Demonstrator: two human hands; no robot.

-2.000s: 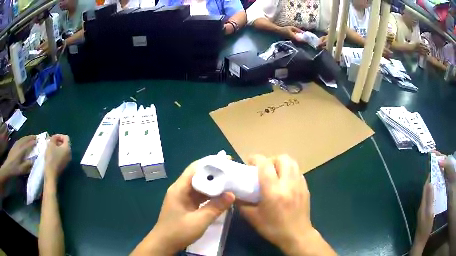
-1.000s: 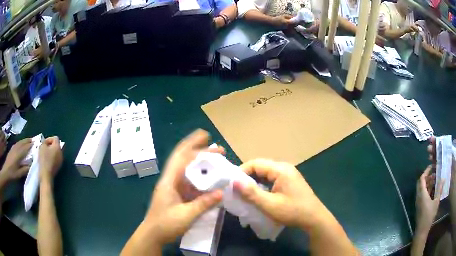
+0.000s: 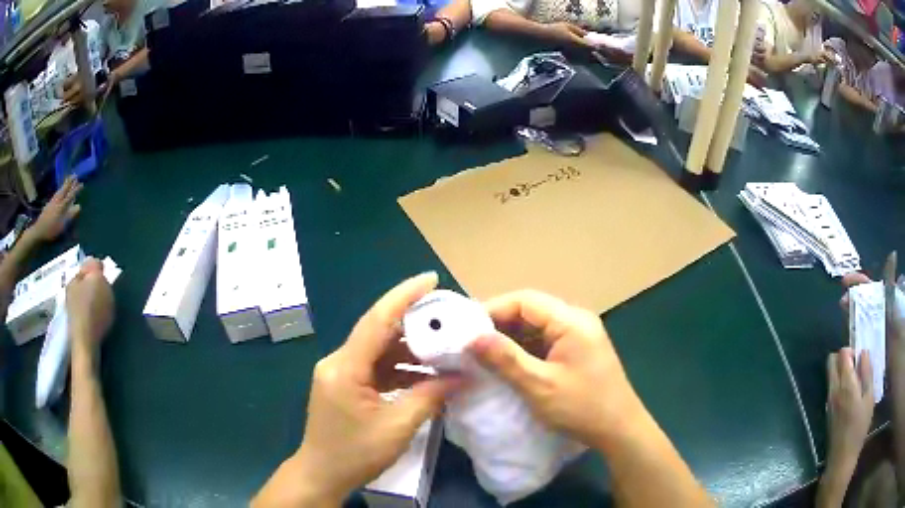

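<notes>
A white infrared thermometer (image 3: 444,322) is held up at the lower middle, its round head with a dark sensor hole facing me. A whitish crumpled sleeve (image 3: 506,446) covers its lower part and hangs down. My left hand (image 3: 367,397) holds the head side from the left. My right hand (image 3: 556,372) grips the thermometer and sleeve from the right. A white retail carton (image 3: 405,471) lies on the green table under my left hand, partly hidden by it.
Three white cartons stand side by side at left. A brown cardboard sheet (image 3: 576,223) lies beyond my hands. Black bins (image 3: 288,74) and an open black tray (image 3: 476,104) are at the back. Leaflets (image 3: 799,228) lie at right. Other people's hands work at both sides. Pale posts rise at back right.
The sleeve now hangs around the thermometer's lower part; two seconds ago the body was bare. The thermometer's head has turned. At left, another person's hand has moved away and a carton shows there.
</notes>
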